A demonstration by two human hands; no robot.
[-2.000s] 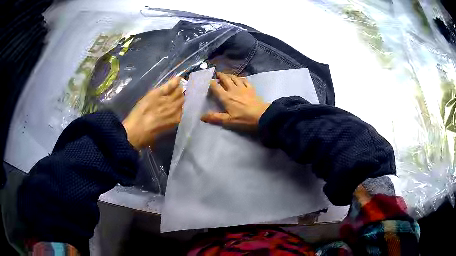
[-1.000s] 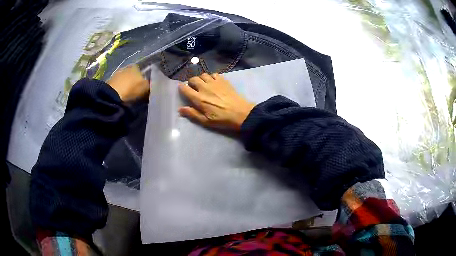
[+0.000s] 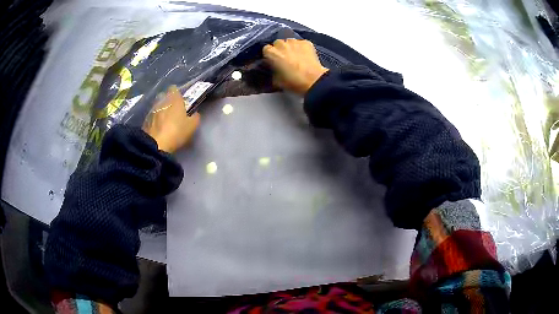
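A dark denim garment (image 3: 248, 83) lies on the table under a clear polybag (image 3: 202, 55) with yellow-green print, which covers its left part. A whitish backing sheet (image 3: 276, 202) lies over the garment's near part. A small white label (image 3: 197, 92) shows beside my left hand. My left hand (image 3: 171, 119) is closed at the bag's edge by the sheet's upper left corner; it seems to pinch the bag. My right hand (image 3: 295, 64) is at the garment's top, fingers curled on the bag's edge or the cloth; which one is hidden.
A wide spread of clear bags (image 3: 509, 135) with yellow-green print covers the table's right side. Dark cloth (image 3: 21, 73) is at the far left edge. The white tabletop (image 3: 392, 30) shows behind the garment. Patterned red clothing shows at the near edge.
My right hand has moved off the sheet, up and right to the garment's top. My left hand has moved left, then slightly back down and right. The sheet lies flatter, and the bag covers more of the garment.
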